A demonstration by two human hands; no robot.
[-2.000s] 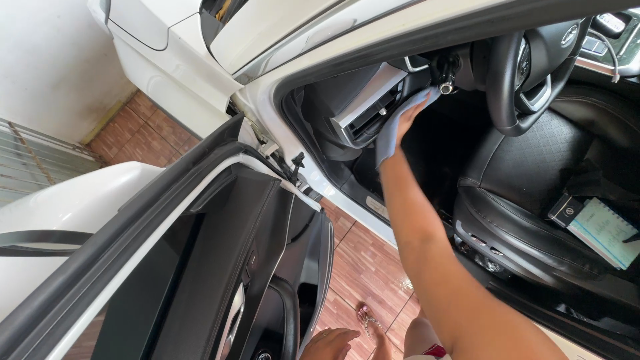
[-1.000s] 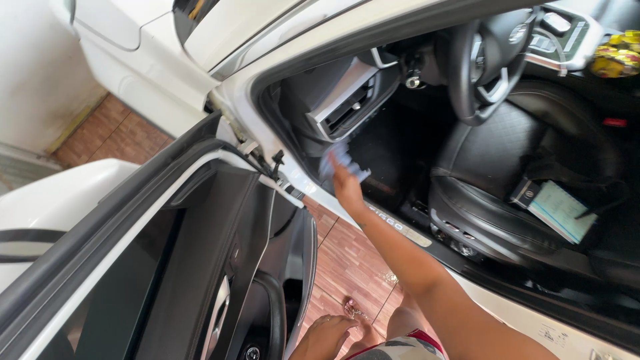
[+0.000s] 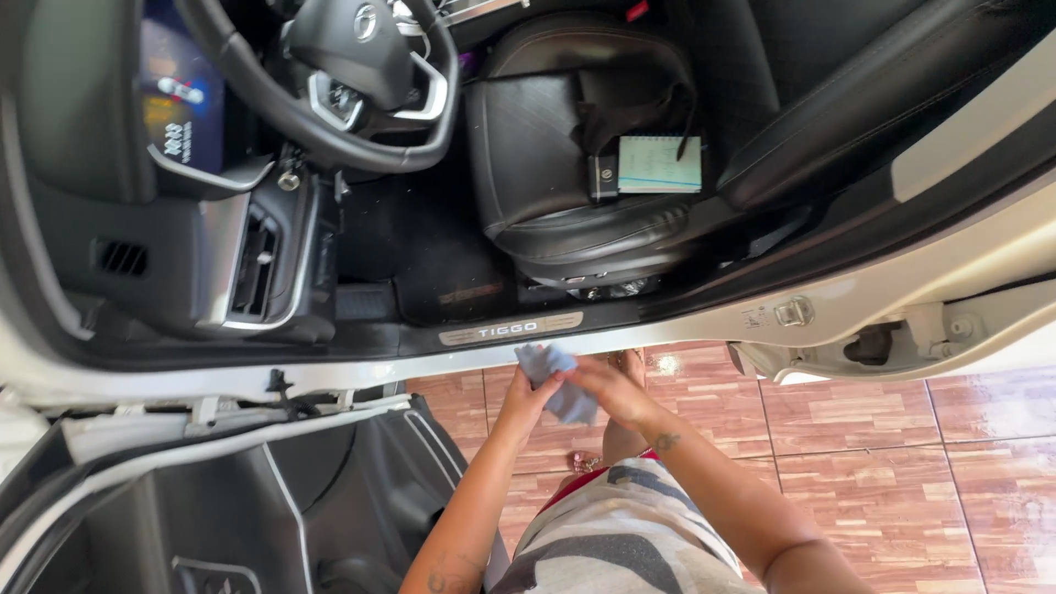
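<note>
A crumpled blue-grey cloth (image 3: 569, 400) is held between my two hands, just outside the door sill of a white car. My left hand (image 3: 525, 403) grips its left side, with the thumb near the other hand's fingers. My right hand (image 3: 609, 388) touches the cloth's upper right part with its fingers; how firmly they close on it cannot be told. Right above the hands lies the metal sill plate (image 3: 511, 328), which bears lettering. Beyond it are the dark floor mat (image 3: 429, 247) and the black leather driver's seat (image 3: 528, 157).
A spiral notebook (image 3: 660, 165) and a small black box (image 3: 605, 177) lie on the seat. The steering wheel (image 3: 355, 74) and dashboard air vent (image 3: 257, 260) are at the upper left. The open door (image 3: 223, 487) stands at lower left, above a tiled floor (image 3: 858, 470).
The cloth has moved from the dash and footwell area out past the sill. My left hand has come up to it and now holds it too. The view has swung toward the seat.
</note>
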